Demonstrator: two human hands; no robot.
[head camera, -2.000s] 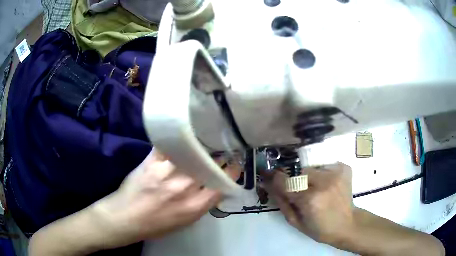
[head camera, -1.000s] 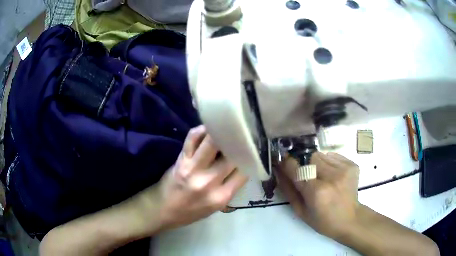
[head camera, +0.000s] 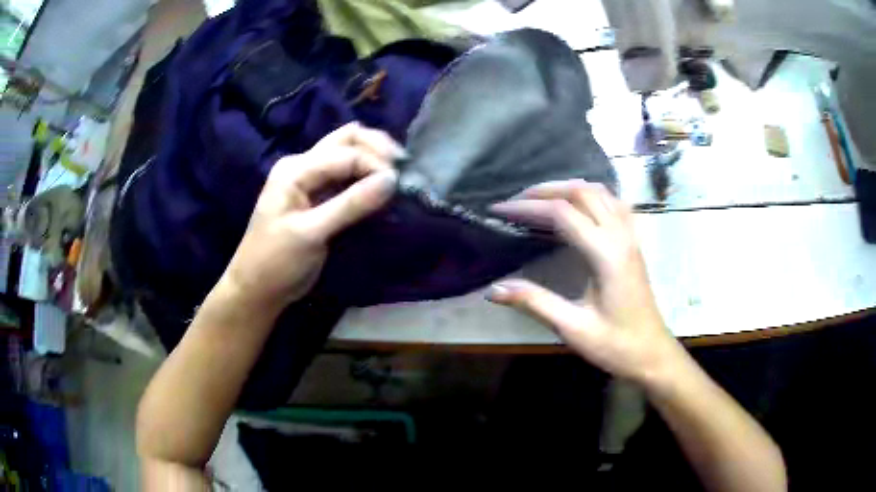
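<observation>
The dark navy garment (head camera: 221, 163) lies on the left of the table and reaches to the middle. A grey pocket piece (head camera: 509, 115) stands up from it, joined along a seam edge (head camera: 461, 213) with pale frayed threads. My left hand (head camera: 307, 211) pinches the seam's left end between thumb and fingertips. My right hand (head camera: 596, 279) is at the seam's right part, fingers behind the cloth edge, thumb apart below it; whether it grips the cloth is unclear.
The sewing machine head (head camera: 759, 34) is at the top right, cut off. A tan square (head camera: 776, 141), orange and blue snips (head camera: 838, 144) and a dark phone (head camera: 866, 204) lie right. Yellow-green cloth (head camera: 384, 24) is behind. The table's curved edge (head camera: 749, 333) is in front.
My hands have left the needle area and moved up and in front of the machine with the cloth. The grey piece has come into view. The view has shifted, with the machine head now farther up.
</observation>
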